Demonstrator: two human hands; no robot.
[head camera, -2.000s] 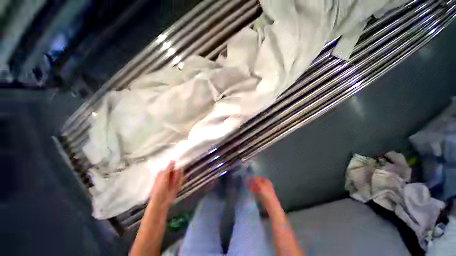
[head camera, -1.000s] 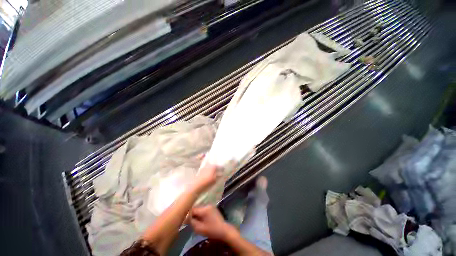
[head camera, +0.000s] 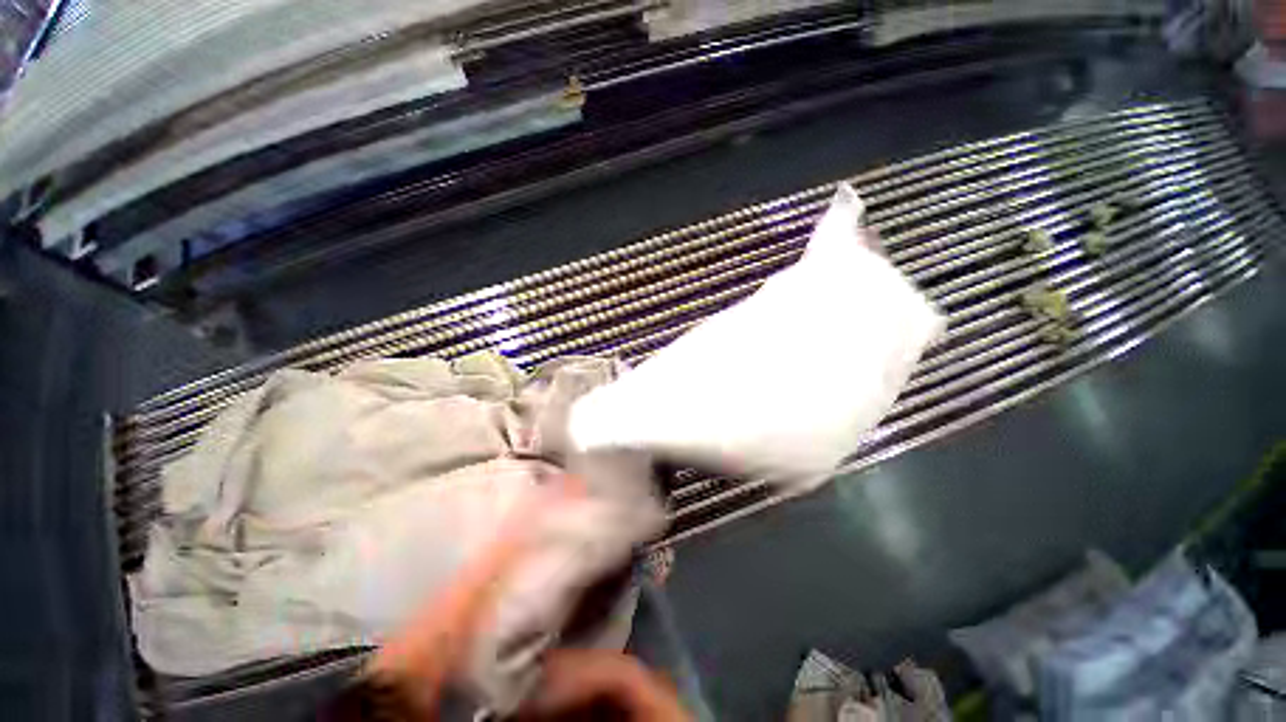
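A large beige curtain panel (head camera: 353, 508) lies wrinkled on the left part of a slatted metal rack (head camera: 973, 268). Its brightly lit part (head camera: 769, 374) stretches right from my hands over the bars and is pulled together near them. My left hand (head camera: 543, 515) is blurred and closed on the cloth at the rack's near edge. My right hand (head camera: 607, 684) is low at the bottom edge, blurred and partly cut off, against the bunched cloth; its fingers cannot be made out.
Small cloth scraps (head camera: 1048, 313) lie on the rack bars at the right. Wide beds of pale folds (head camera: 254, 85) stand behind the rack. Bagged bundles (head camera: 1128, 642) and a beige cloth heap (head camera: 860, 691) are on the floor at the lower right.
The panel's far end has come off the right part of the rack towards me, baring more bars. My hands have moved down, with cloth bunched around them. The view has turned.
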